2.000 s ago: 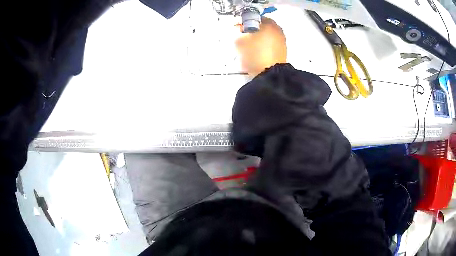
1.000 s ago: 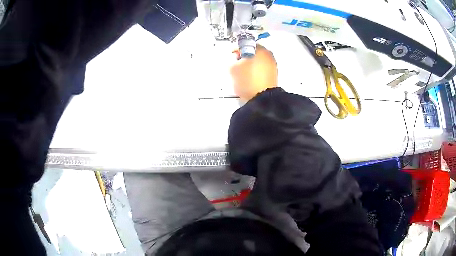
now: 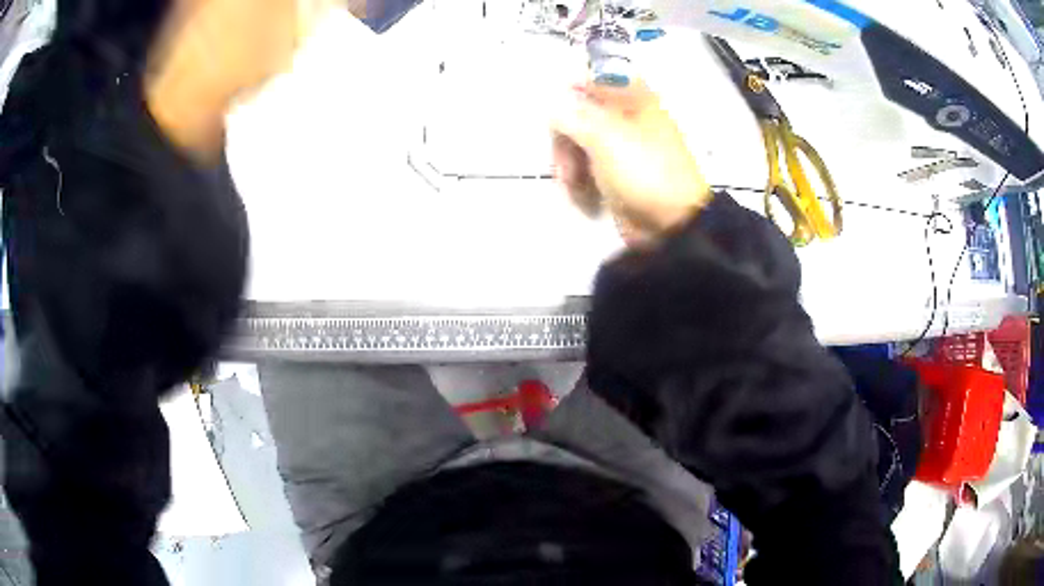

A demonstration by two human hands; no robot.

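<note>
The white sewing machine head (image 3: 790,23) crosses the top right, with the presser foot area (image 3: 578,17) at the top centre. My right hand (image 3: 635,155) is blurred, just below the grey ribbed knob (image 3: 608,57), its fingers bent inward; whether it holds anything cannot be told. My left hand (image 3: 229,69) is raised at the upper left, strongly blurred and partly cut off by the top edge; its fingertips and any hold are unclear. A piece of dark cloth (image 3: 384,12) shows at the top edge between the hands.
Yellow-handled scissors (image 3: 801,183) lie right of my right hand, with small dark snips (image 3: 790,71) beside the blades. A tape measure strip (image 3: 424,333) runs along the table's front edge. A red bin (image 3: 959,424) stands at the right. A blue basket (image 3: 719,544) shows by my lap.
My left hand has come into view at the upper left. My right hand has moved slightly right and down from the knob, and its fingers now show. Less of the dark cloth shows at the top.
</note>
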